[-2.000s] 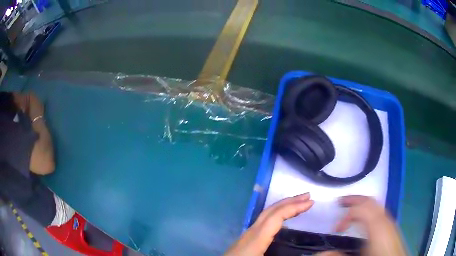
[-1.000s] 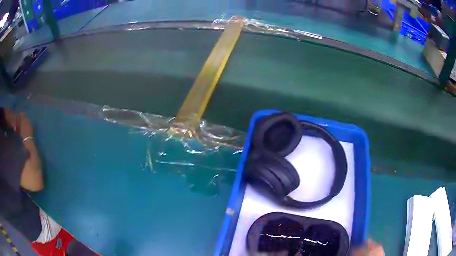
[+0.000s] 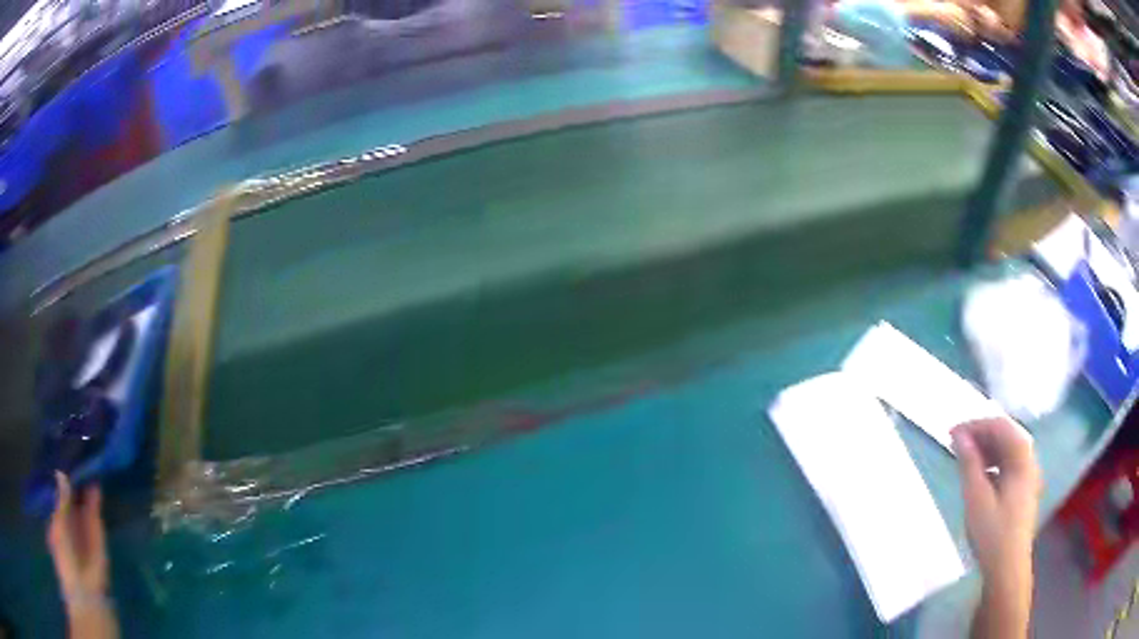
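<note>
A blue tray (image 3: 149, 375) with blurred dark contents lies on the dark green belt at the far left. My left hand (image 3: 79, 546) is at its near edge, fingers apart and fingertips at the rim. Two long white strip stacks, one nearer (image 3: 864, 493) and one farther (image 3: 922, 381), lie spread apart on the bench at right. My right hand (image 3: 1002, 481) is over the near right end of the farther stack, fingers bent. Blur hides whether it grips the stack. The headphones and the black piece cannot be made out clearly.
Yellow-brown tape (image 3: 194, 337) crosses the belt (image 3: 525, 275) beside the tray. Wrinkled clear tape (image 3: 231, 489) lies along the bench edge. A whitish bundle (image 3: 1024, 343) and another blue tray (image 3: 1097, 327) are at right. A green post (image 3: 1003, 137) and red stool (image 3: 1104, 518) also show.
The view has swung right. The blue tray has gone from the bench in front of me to the belt, left of the tape. My right hand has moved to the white stacks.
</note>
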